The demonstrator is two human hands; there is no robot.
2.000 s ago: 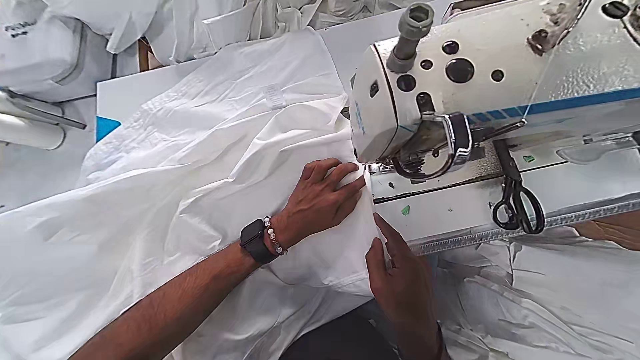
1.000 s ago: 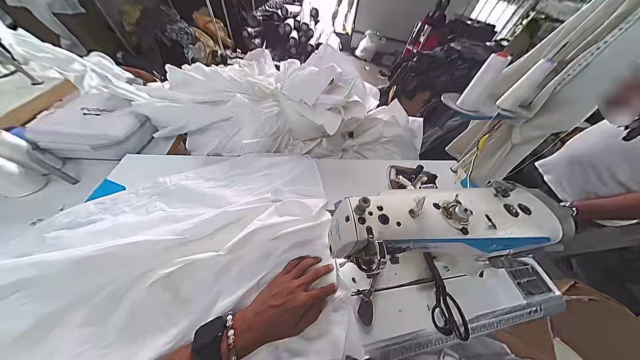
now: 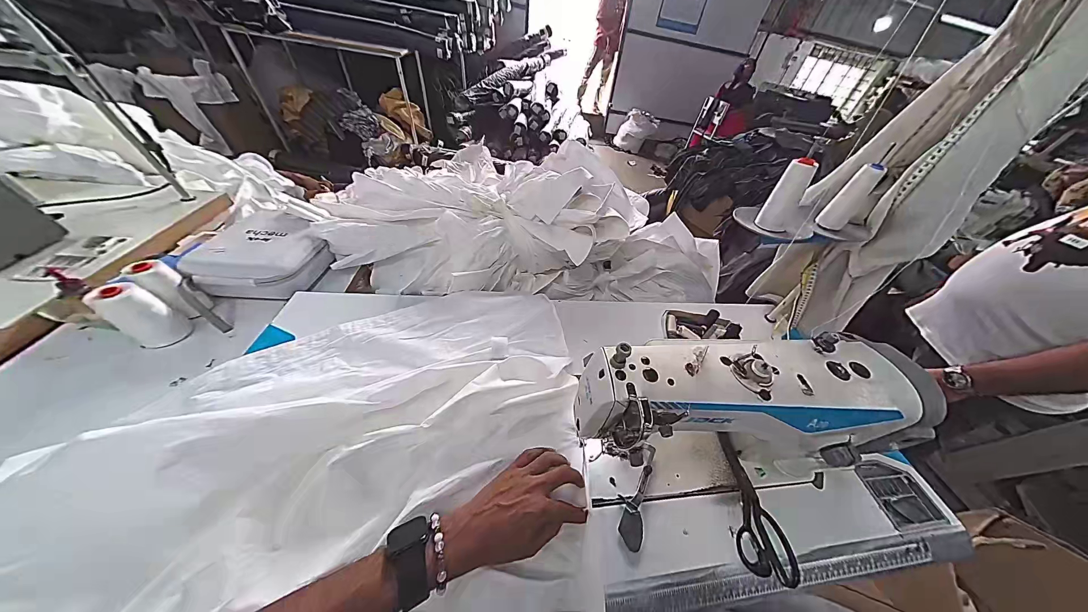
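Observation:
White fabric (image 3: 340, 425) spreads over the left of the sewing table, its right edge at the needle area of a white and blue Jack sewing machine (image 3: 748, 399). My left hand (image 3: 518, 506), with a black watch and a beaded bracelet at the wrist, lies on the fabric just left of the presser foot area; its fingers are bent against the cloth, and whether they pinch it is hard to tell. Black-handled scissors (image 3: 765, 531) lie on the machine bed, right of the needle. My right hand is out of view.
Thread cones (image 3: 140, 314) and a white case (image 3: 259, 251) are at the left. Behind the table is a heap of white cloth (image 3: 501, 221). More cones (image 3: 786, 195) stand on a thread stand at the right. Another person's arm (image 3: 1020, 374) reaches to the machine's right end.
The view has tilted up strongly. My right hand, at the fabric's edge two seconds ago, has left the view. My left hand stays on the fabric beside the needle area.

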